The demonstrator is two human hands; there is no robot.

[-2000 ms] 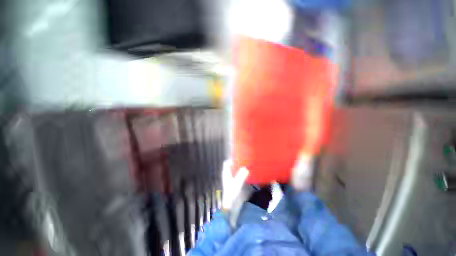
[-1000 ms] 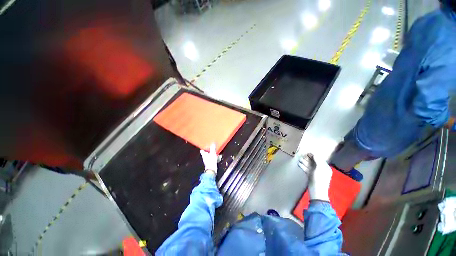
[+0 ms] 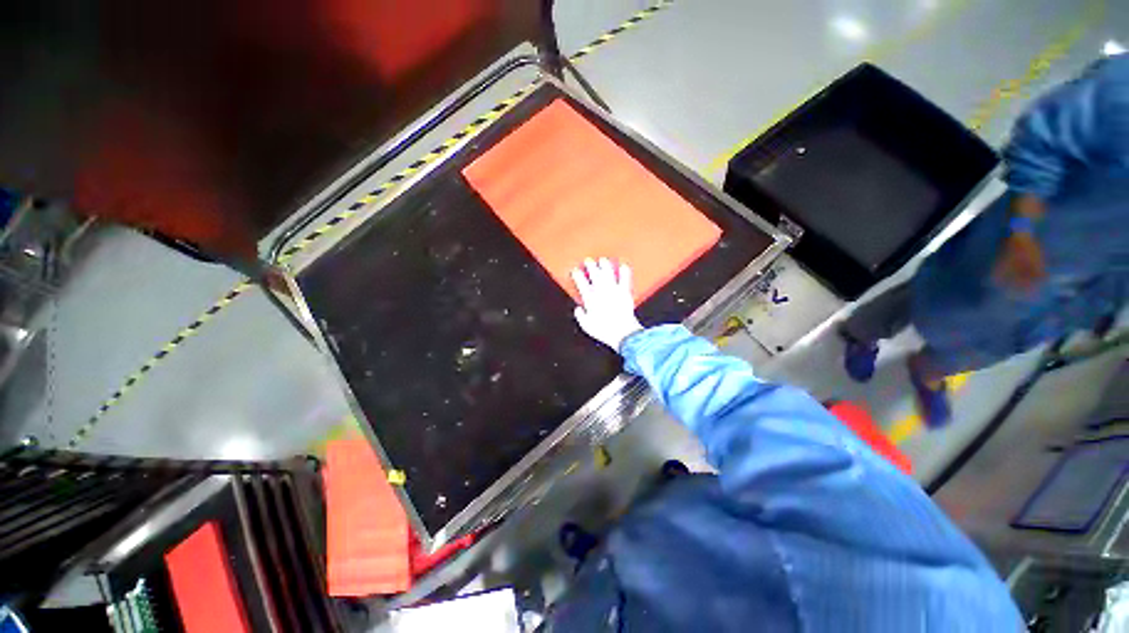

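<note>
An orange-red separator sheet (image 3: 594,198) lies flat on the black top of a metal-edged cart (image 3: 458,359). My right hand (image 3: 605,303), in a white glove with a blue sleeve, is at the sheet's near corner. Its fingers are spread and it grips nothing. My left hand is out of the picture.
An open black tote (image 3: 867,179) stands beyond the cart's right corner. A person in blue (image 3: 1028,266) is at the right. Black racks (image 3: 279,532) are at the lower left. Another red sheet (image 3: 365,526) is beside the cart's near corner. A raised handle rail (image 3: 409,142) edges the cart.
My view has turned and moved closer to the cart. My left hand, earlier at the sheet, has left the picture. My right hand has moved from above the floor sheet to the cart's sheet.
</note>
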